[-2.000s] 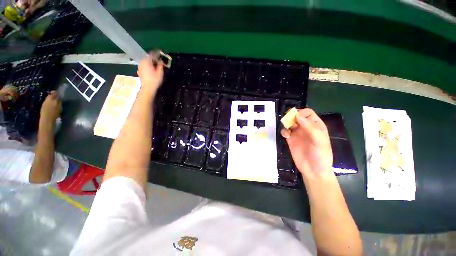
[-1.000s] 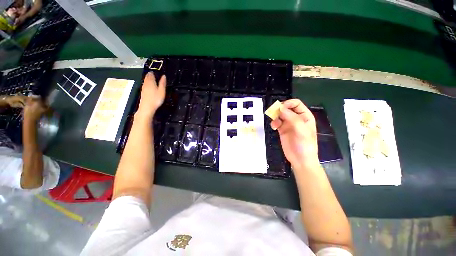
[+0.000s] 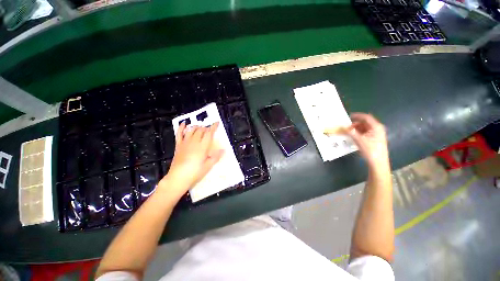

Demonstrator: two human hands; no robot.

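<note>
My left hand (image 3: pixel 193 156) lies on the white release liner sheet (image 3: pixel 219 174) with its fingers apart. The sheet lies tilted on the right part of the glossy black blister tray (image 3: pixel 104 137) and shows dark notched holes at its top. One yellowish outline (image 3: pixel 74 104) sits in the tray's top left pocket. My right hand (image 3: pixel 366 137) is blurred over the right edge of the white stack of sheets (image 3: pixel 318 104). A tan patch (image 3: pixel 335 131) shows at its fingertips; whether the hand grips it or it lies on the stack, I cannot tell.
A dark glossy slab (image 3: pixel 282 129) lies between tray and stack. A tan adhesive sheet (image 3: pixel 36 178) and part of a white grid liner (image 3: pixel 3 167) lie at far left. A filled tray (image 3: pixel 403 24) is at the upper right. Red stools show below the bench.
The view has swung to the right. My left hand has left the tray's top left pocket for the liner sheet, which now lies tilted. My right hand has moved over to the white stack.
</note>
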